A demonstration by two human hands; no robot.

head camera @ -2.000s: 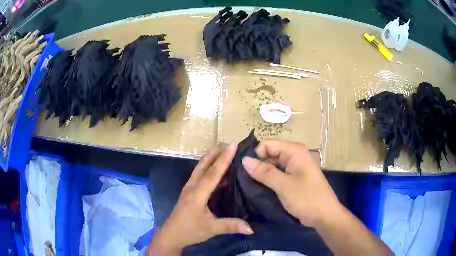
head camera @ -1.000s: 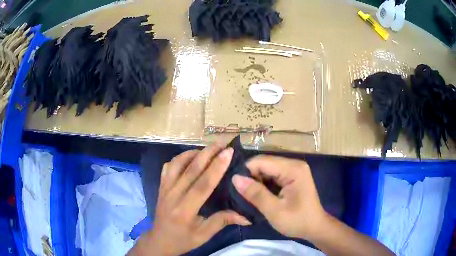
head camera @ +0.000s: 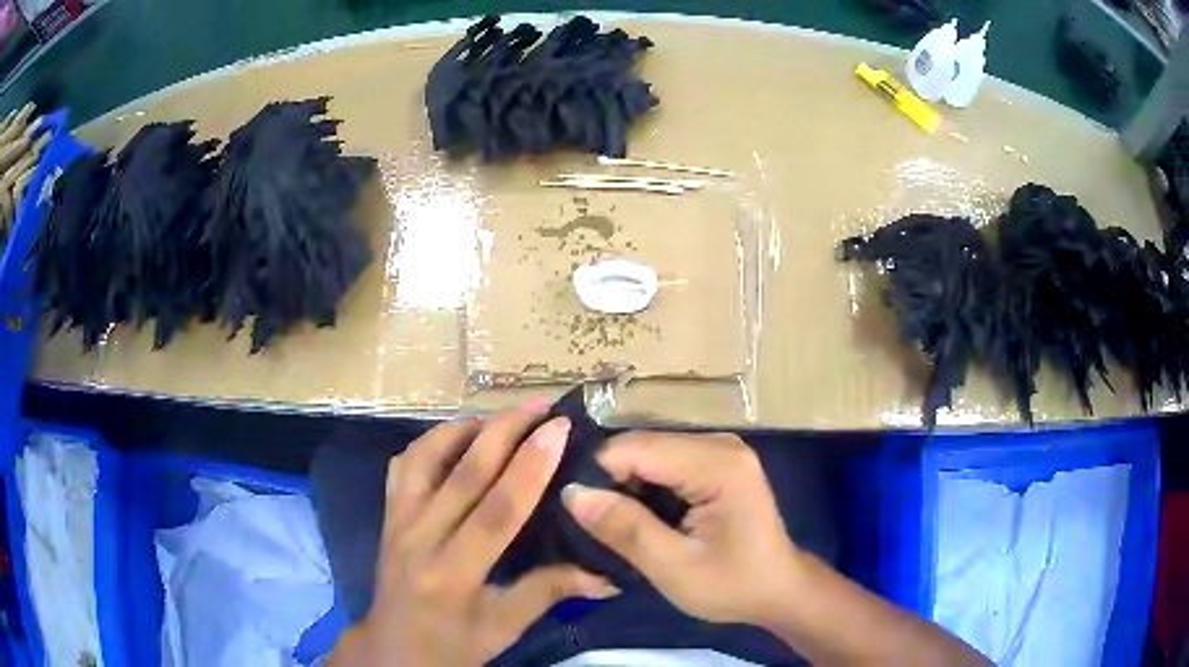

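Observation:
A black ragged cape piece (head camera: 575, 412) is held over the lap, just below the board's front edge, its pointed tip up. My left hand (head camera: 476, 528) lies along its left side with fingers spread and thumb below. My right hand (head camera: 691, 521) pinches it from the right between thumb and fingers. Much of the piece is hidden by the hands and blends with dark clothing. The white glue dish (head camera: 616, 285) stands on the stained cardboard pad (head camera: 522, 341), a thin stick resting in it.
Stacks of black pieces lie at left (head camera: 280, 215), top (head camera: 541, 89) and right (head camera: 1030, 300). Pale sticks (head camera: 639, 184) lie above the dish. A yellow tool (head camera: 897, 98) and white bottle-like item (head camera: 948, 64) lie upper right. Blue bins (head camera: 900, 521) with white sheets flank the lap.
The camera view has shifted, so the board's contents appear further left. Both hands keep hold of the black piece, slightly lower than at first; the left fingers lie flatter over it.

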